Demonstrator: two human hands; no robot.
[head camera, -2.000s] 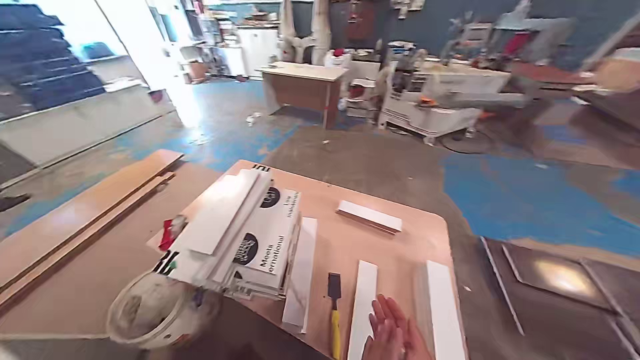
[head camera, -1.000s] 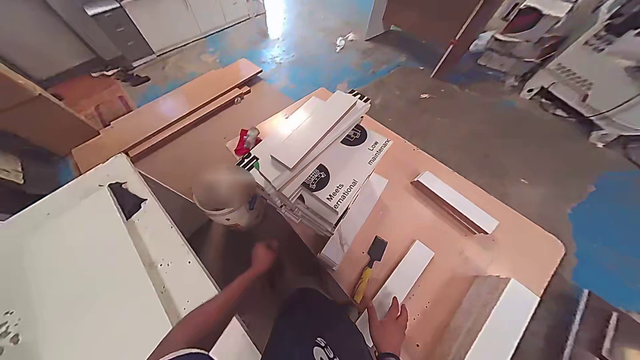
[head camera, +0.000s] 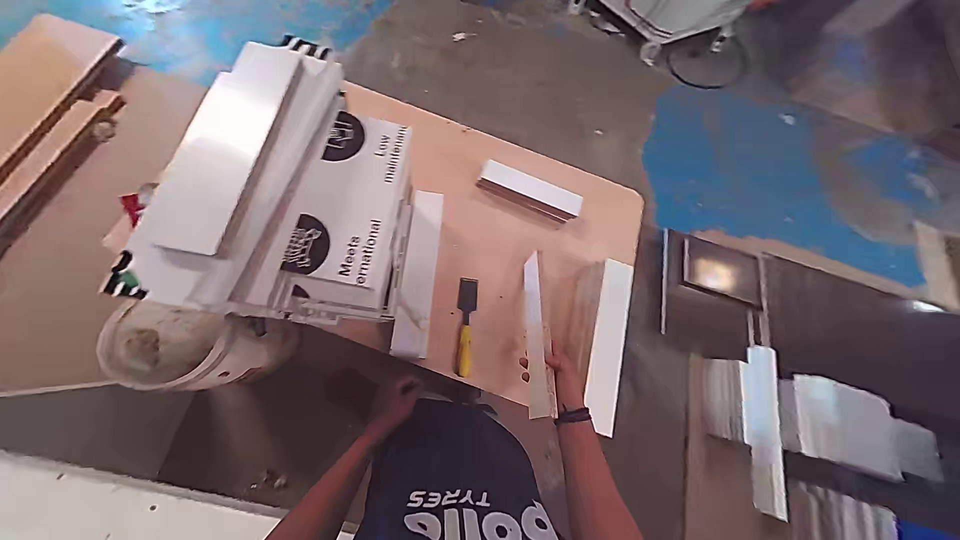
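Observation:
My right hand (head camera: 551, 369) grips the near end of a narrow white-faced strip (head camera: 536, 322), which is tilted over the board tabletop. My left hand (head camera: 403, 390) is close to my body by the near edge of the tabletop; it is blurred, and I cannot tell if it holds anything. Between the hands a chisel-like tool with a yellow handle (head camera: 465, 341) and dark flat blade lies on the tabletop (head camera: 465, 225). A longer white-faced piece (head camera: 609, 337) lies right of my right hand. Another white strip (head camera: 420, 277) lies left of the tool, and a short white block (head camera: 530, 189) lies farther back.
Stacked white boards (head camera: 217, 157) rest on a printed carton (head camera: 360, 202) at the tabletop's left. A stained bucket (head camera: 180, 345) stands below them. Long wooden boards (head camera: 52, 82) lie far left. Dark panels (head camera: 720, 277) and stacked pale pieces (head camera: 840, 420) lie to the right.
The strip by my right hand lay flat on the tabletop; now my right hand grips it and it is tilted. My left hand has moved from near the bucket towards my body. The view has turned.

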